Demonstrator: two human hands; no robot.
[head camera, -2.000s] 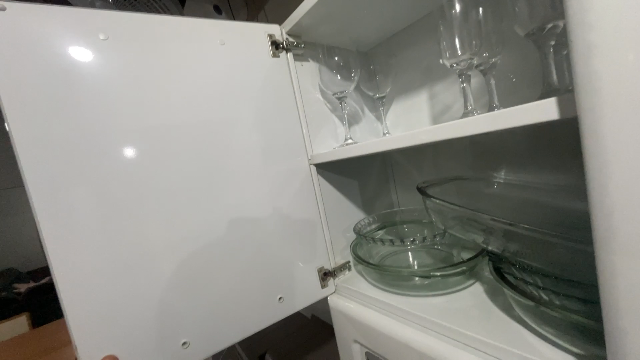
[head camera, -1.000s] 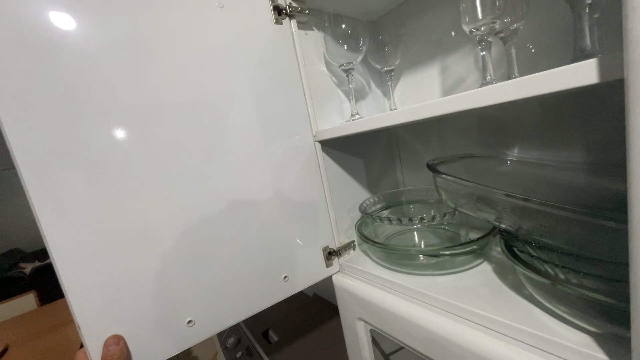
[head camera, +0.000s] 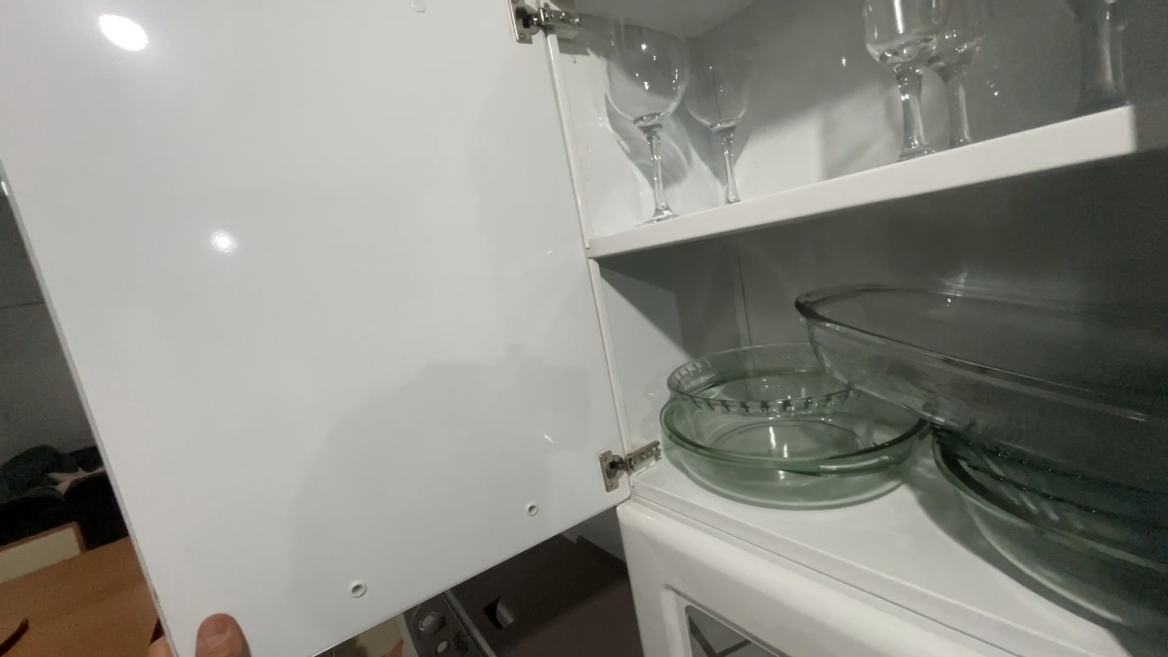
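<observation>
At the bottom left, the fingertips of one hand, which looks like my left hand (head camera: 217, 636), grip the lower outer corner of a white cabinet door (head camera: 347, 301), which stands open. My right hand is not in view. Inside the cabinet, a round green-tinted glass dish (head camera: 794, 470) holds a smaller fluted clear glass dish (head camera: 757, 383). To their right, a large oval glass baking dish (head camera: 985, 365) rests on another glass dish (head camera: 1049, 538). Above, a wine glass (head camera: 648, 91) and several other stemmed glasses stand on the white shelf (head camera: 867, 187).
Metal hinges (head camera: 625, 464) join the door to the cabinet side. Under the shelf compartment is a white lower door (head camera: 730, 584) with a glass pane. Behind the open door are an appliance with knobs (head camera: 438, 630) and a wooden surface (head camera: 82, 593) at the lower left.
More of the fingers shows at the door's lower corner than two seconds ago. The view has moved closer and lower. The dishes and glasses keep their places.
</observation>
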